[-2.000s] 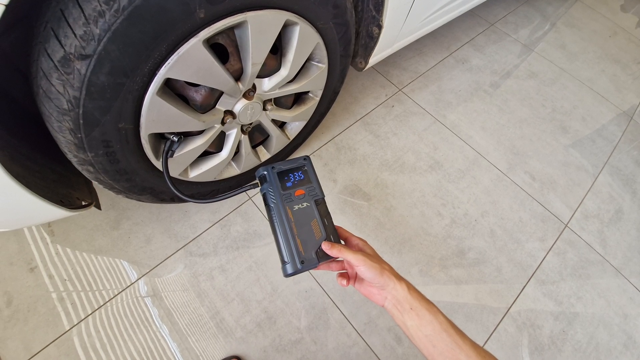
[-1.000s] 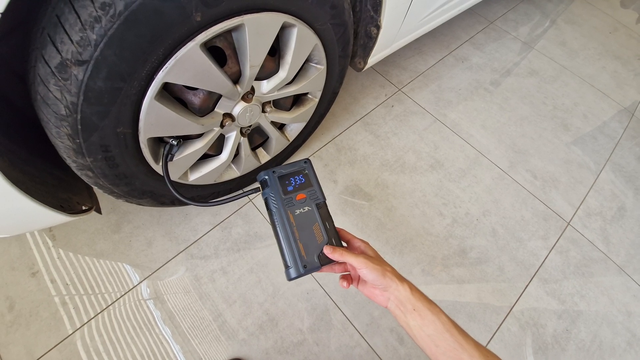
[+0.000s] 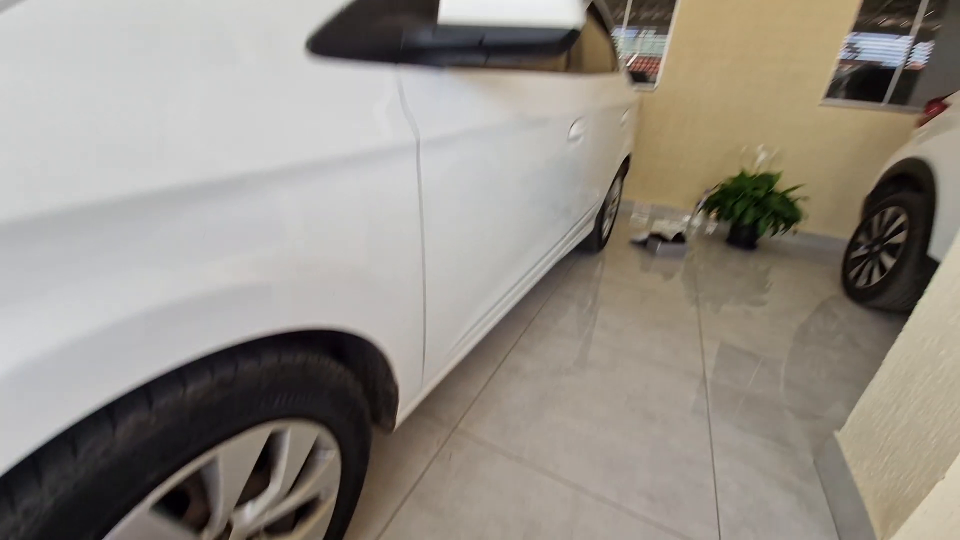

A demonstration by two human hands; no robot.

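Observation:
Neither my left hand nor my right hand shows in the head view. At the lower left, the front tyre of a white car is cut off by the frame's bottom edge, with its silver multi-spoke wheel partly visible. The car's white front door runs back from there, under a side mirror at the top. The portable tyre inflator, its hose and the tyre valve are out of view.
Grey floor tiles lie beside the car. Toward the back are a small open box, a potted plant and a yellow wall. A second white car's wheel stands at right, behind a textured wall corner.
The view has swung up along the car's side. My right hand and the tyre inflator it held by the wheel have left the frame.

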